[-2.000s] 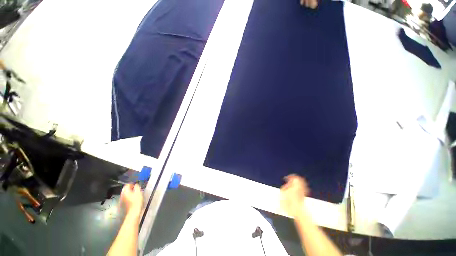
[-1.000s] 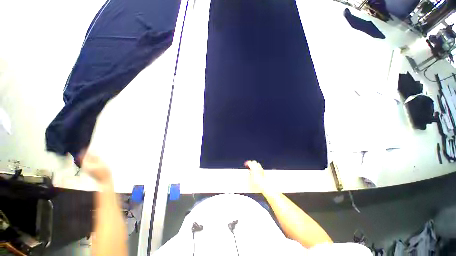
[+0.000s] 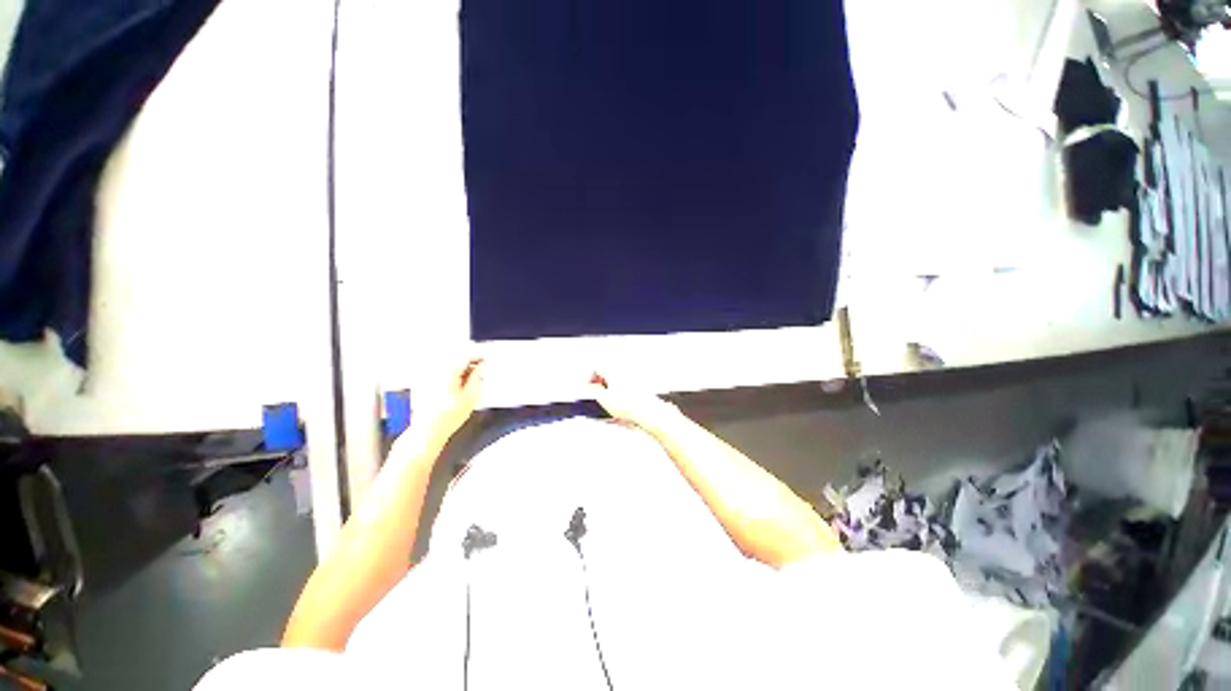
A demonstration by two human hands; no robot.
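The navy fabric (image 3: 655, 169) lies flat on the white table, its near edge a little back from the table's front edge. My left hand (image 3: 462, 389) is at the front edge, just below the fabric's near left corner. My right hand (image 3: 624, 397) is at the same edge, below the middle of the fabric's near side. Both hands look apart from the fabric. They are small and overexposed, and I cannot tell whether the fingers are closed or hold anything.
The silver rail (image 3: 354, 297) crosses the table at left, with blue end blocks (image 3: 282, 427). Loose navy fabric (image 3: 43, 176) lies far left. A yellowish-gold bar (image 3: 848, 343) lies near the edge. Cut strips (image 3: 1181, 216) and a dark bundle (image 3: 1100, 173) are far right; scraps (image 3: 1013, 506) lie below.
My left hand has left the loose navy fabric and come to the front edge beside my right hand. The loose fabric lies further left of the rail. The view has shifted right.
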